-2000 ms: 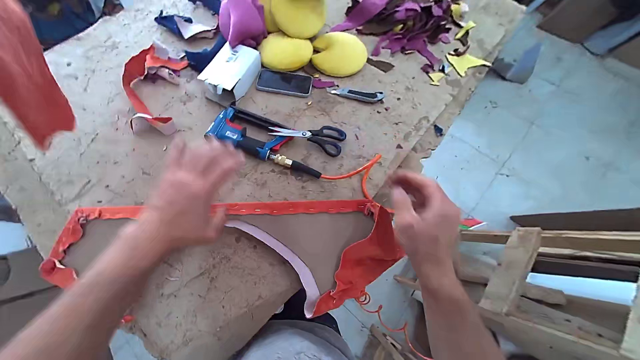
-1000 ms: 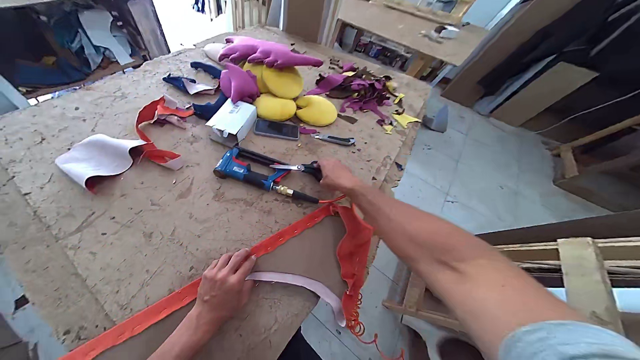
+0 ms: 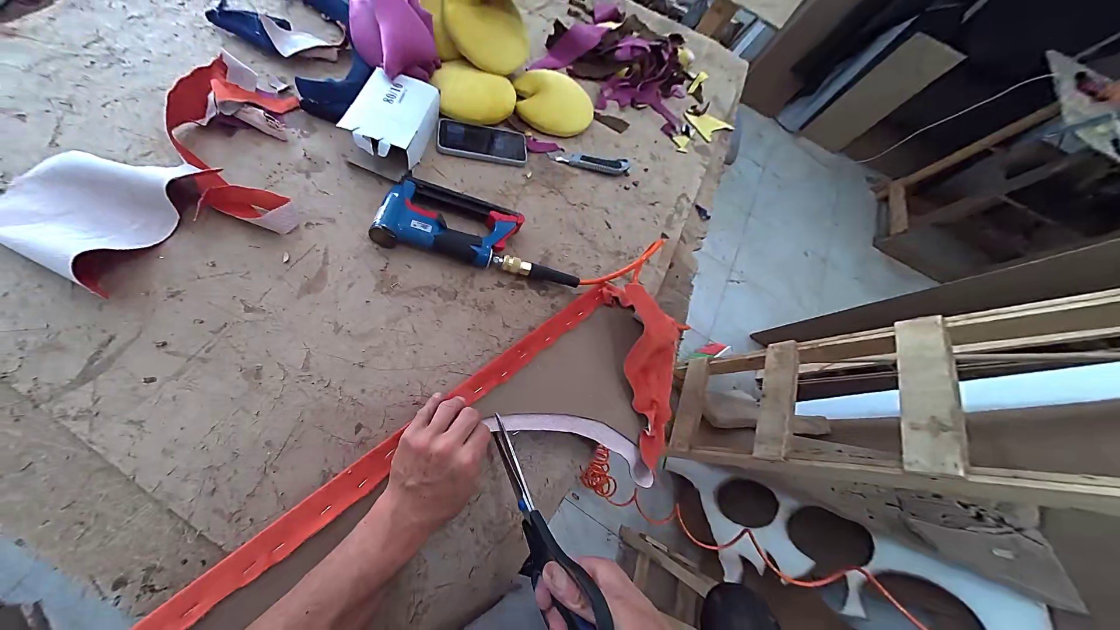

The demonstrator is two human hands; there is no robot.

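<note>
My left hand [image 3: 439, 464] presses on a flat brown panel [image 3: 560, 376], its fingers on the stapled orange fabric strip [image 3: 516, 354] and beside a pale fabric edge [image 3: 569, 425] that curves to the right. In my right hand [image 3: 604, 595] are black-handled scissors [image 3: 521, 490], their blades pointing up at the pale edge near my left fingertips. Loose, rumpled orange fabric [image 3: 652, 376] hangs at the panel's right end. Beyond the panel, a blue pneumatic stapler [image 3: 437, 229] lies on the worktable with an orange air hose [image 3: 621, 271] attached.
On the worktable [image 3: 297, 350] are a white box [image 3: 392, 114], a phone [image 3: 482, 142], a utility knife [image 3: 593, 164], yellow stuffed pieces [image 3: 554, 102], fabric scraps [image 3: 647, 66] and a pale fabric piece [image 3: 96, 206]. A wooden frame [image 3: 932, 394] stands at right; coiled hose [image 3: 599, 472] hangs below the table edge.
The scissors, which lay beside the stapler two seconds ago, are now in my right hand at the pale fabric edge. My right hand has come back from the stapler area.
</note>
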